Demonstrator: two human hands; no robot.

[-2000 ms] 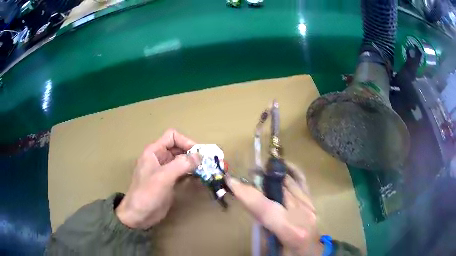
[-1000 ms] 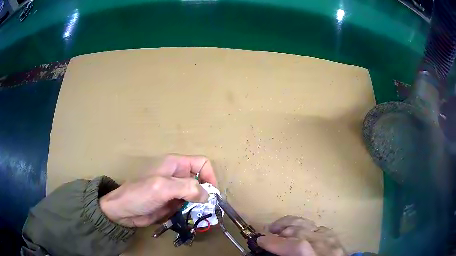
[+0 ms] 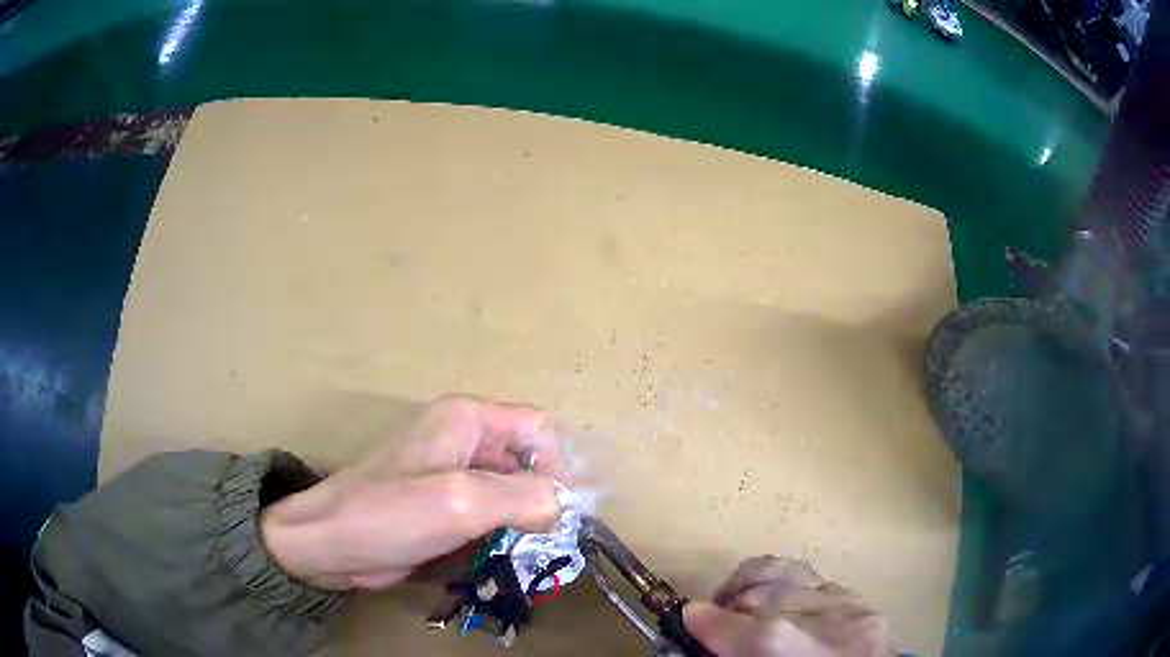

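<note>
My left hand (image 3: 430,494) pinches the white plastic housing (image 3: 545,554) between thumb and fingers, low in the middle of the view. A black plug pin holder (image 3: 494,597) with metal prongs hangs at the housing's lower left, beside black and red wires. My right hand (image 3: 789,614) grips the soldering iron (image 3: 642,587) by its black handle, near the bottom edge. The iron's dark tip is at the housing's right side. The solder feed tube (image 3: 620,603) runs along the iron, its curved nozzle near the tip. Faint smoke rises there. The exact joint is too small to tell.
A tan cardboard mat (image 3: 385,244) specked with small bits lies under my hands. The glossy green conveyor belt (image 3: 577,58) runs beyond it, with small assemblies (image 3: 943,18) at the top right. The fume extractor hood (image 3: 1014,392) stands at the mat's right edge.
Since two seconds ago, both hands and the housing are lower in view, and the iron's tip has come to the housing. Since one second ago, smoke has appeared and assemblies show at the top right.
</note>
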